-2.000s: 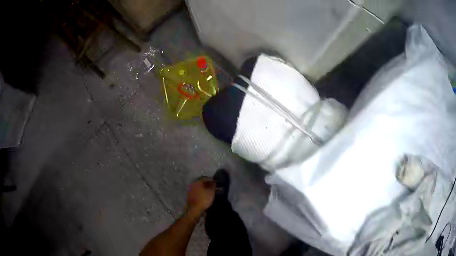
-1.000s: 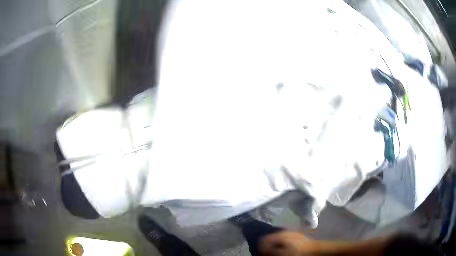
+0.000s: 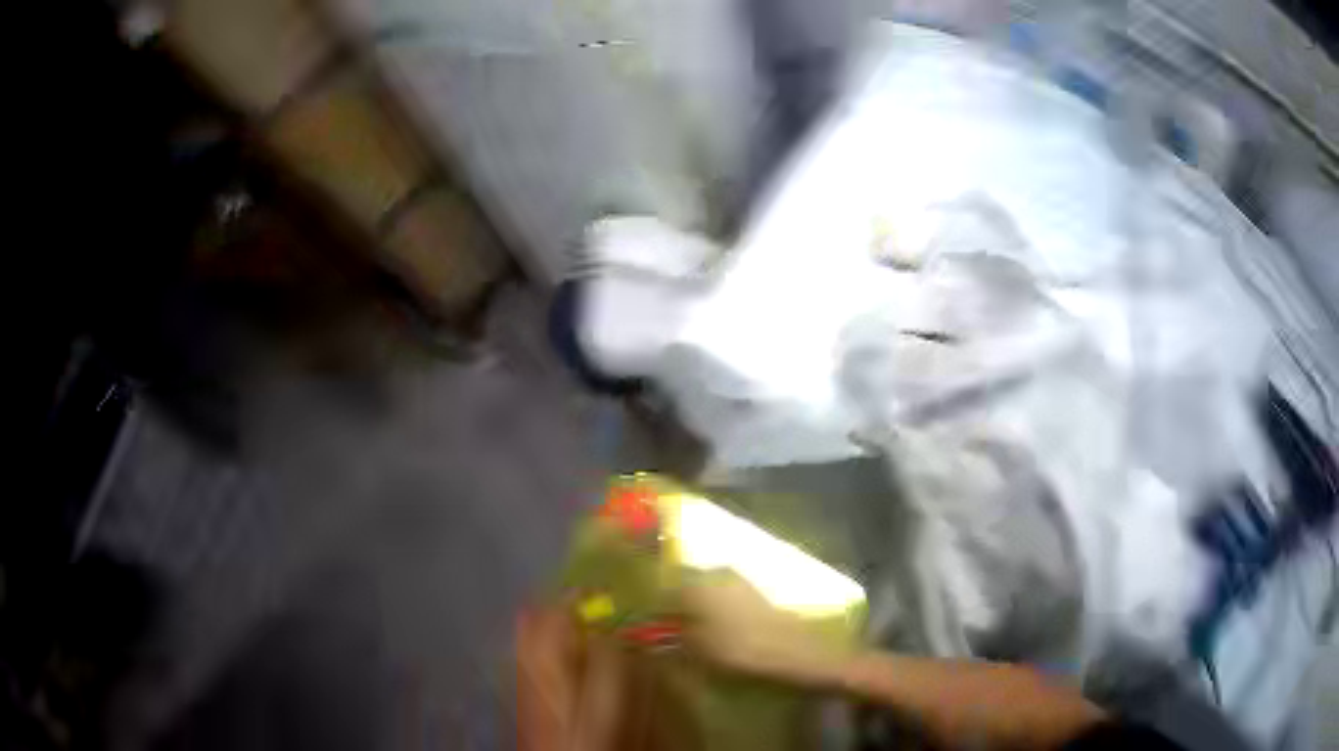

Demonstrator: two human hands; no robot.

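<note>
A yellow-green metal can point(image 3: 778, 565) with a red-orange cap and a red-orange handle is low in the centre, beside the white-covered table, and looks large and close. The view is badly blurred. My right hand point(image 3: 742, 619) comes in from the lower right and lies over the can's top by the handle, gripping it as far as the blur shows. My left hand point(image 3: 565, 690) is at the bottom edge, left of the handle, partly cut off; its fingers and any contact with the can cannot be made out.
The table point(image 3: 808, 250) has a white cover and a crumpled grey-white cloth point(image 3: 984, 396) on it. A white padded roll point(image 3: 632, 316) with a dark end sticks out at its left end. A teal and dark blurred item point(image 3: 1234, 550) is at the right. Brownish box-like shapes point(image 3: 345, 140) stand upper left.
The view has swung left and down. The can, at the bottom left edge a second ago, is now central and larger. My right hand is now over it, and my left hand has come in.
</note>
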